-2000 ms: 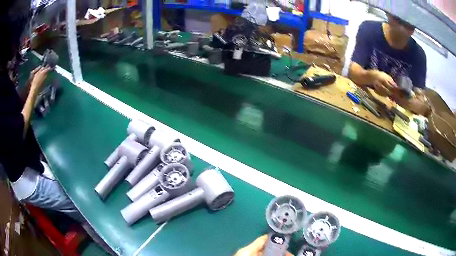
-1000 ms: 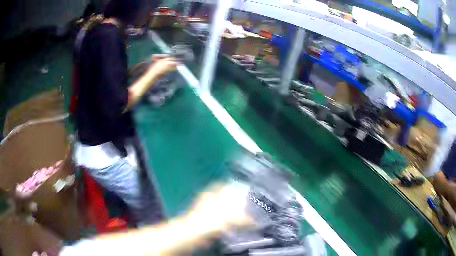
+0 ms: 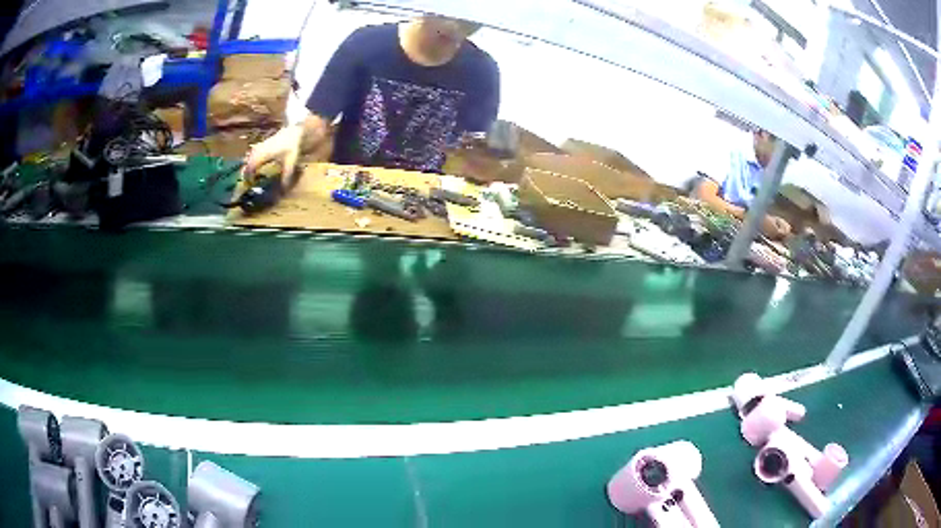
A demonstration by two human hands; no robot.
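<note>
Neither of my hands is in view. Several grey handheld fans (image 3: 122,464) lie close together at the lower left on the green bench, cut off by the bottom edge. Two show their spoked round heads; others show the smooth side of the head. A pink handheld fan (image 3: 660,476) lies at the lower right, its handle running out of the bottom edge. More pink fans (image 3: 789,461) lie further right, near the bench's edge.
A white strip (image 3: 433,438) separates the bench from the green belt (image 3: 464,330). Opposite, a person's hand is on a black screwdriver (image 3: 260,193) at a wooden board (image 3: 310,211). A cardboard box (image 3: 568,209), a black box (image 3: 139,196) and a metal post (image 3: 877,289) also show.
The view has swung right, from the worker and cartons at the left to the opposite bench and pink fans. The blurred arm over the grey fans is out of view.
</note>
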